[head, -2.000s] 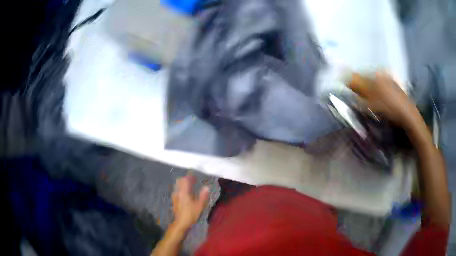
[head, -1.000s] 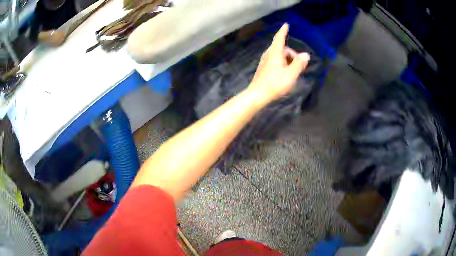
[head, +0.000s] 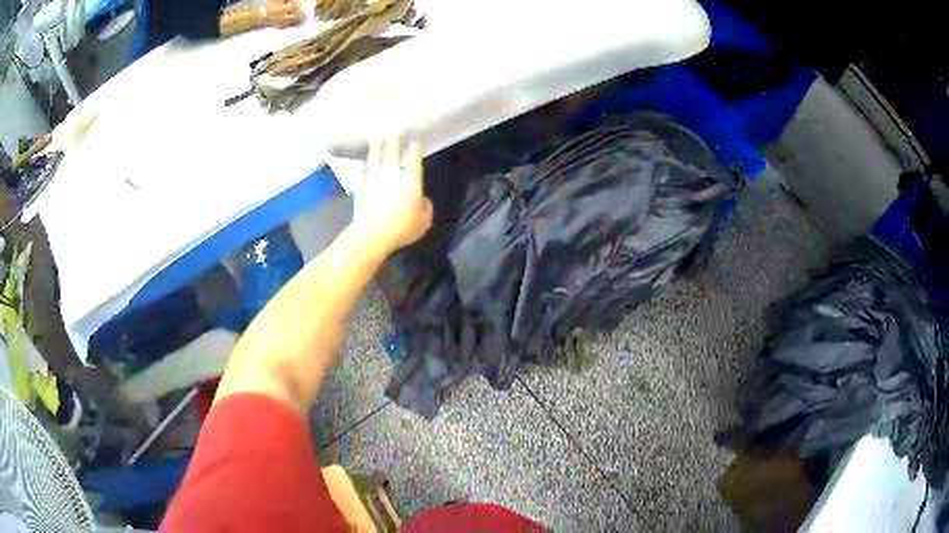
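Observation:
My left hand (head: 390, 198) is stretched forward from a red sleeve, its fingers overlapping the near left end of a plain white padded board (head: 562, 52). Whether the fingertips touch the board cannot be told; no object shows in the hand. A crumpled heap of shiny dark grey cloth (head: 593, 229) lies below the board, right of my hand, hanging down to the floor. My right hand is not in view.
A white neighbouring table (head: 156, 156) holds brown folded pieces (head: 333, 52), with another person's hand (head: 276, 13) behind. A second dark heap (head: 843, 354) is at right, beside a white table edge (head: 874, 495). A fan (head: 36, 468) and wooden stool (head: 359, 500) are low left.
The view has swung from the pressing table to the neighbouring table and heaps. Since one second ago, my left hand has moved left and down from over the heap to the padded board's edge.

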